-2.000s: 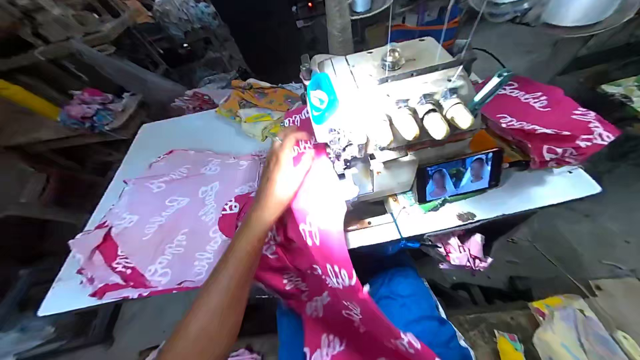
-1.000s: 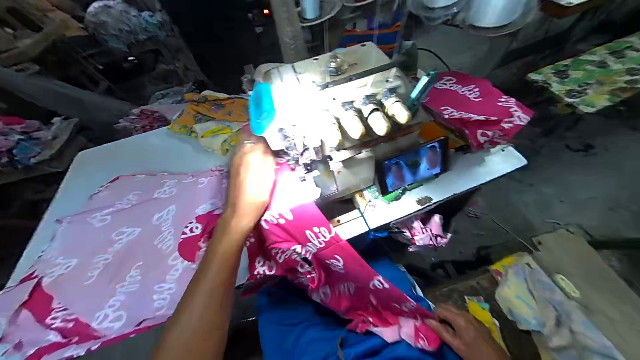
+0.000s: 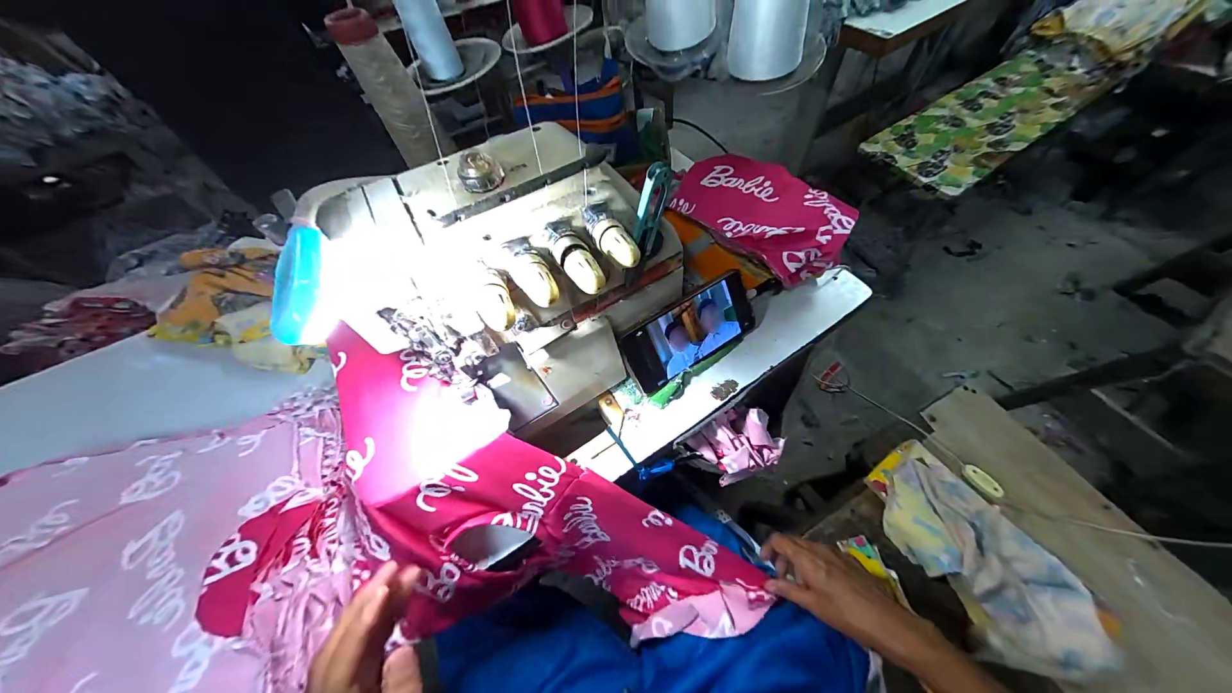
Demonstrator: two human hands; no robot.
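Observation:
A magenta printed fabric piece [image 3: 539, 500] runs from under the needle area of an overlock sewing machine [image 3: 481, 250] down over the lap in blue cloth. Pink printed fabric [image 3: 125, 539] with a gathered edge spreads over the table's left side. At the lower middle, my left hand [image 3: 371, 630] rests by the gathered edge, fingers raised and nothing clearly held. My right hand [image 3: 818, 577] is at the right end of the magenta piece, its fingertips against the edge near the pink trim; whether it grips the cloth is unclear. Glare hides part of the stitching area.
A phone [image 3: 691, 329] leans against the machine's right side. Behind it lies more magenta fabric [image 3: 770, 212]. Thread cones [image 3: 674, 24] stand at the back. Yellow printed cloth [image 3: 217, 294] lies left of the machine. A wooden board [image 3: 1088, 500] with pale cloth [image 3: 991, 549] is at the right.
My left hand has moved from beside the machine's needle area down toward the lap. My right hand, over the cloth's pink end a second ago, is now at its edge. The view has shifted.

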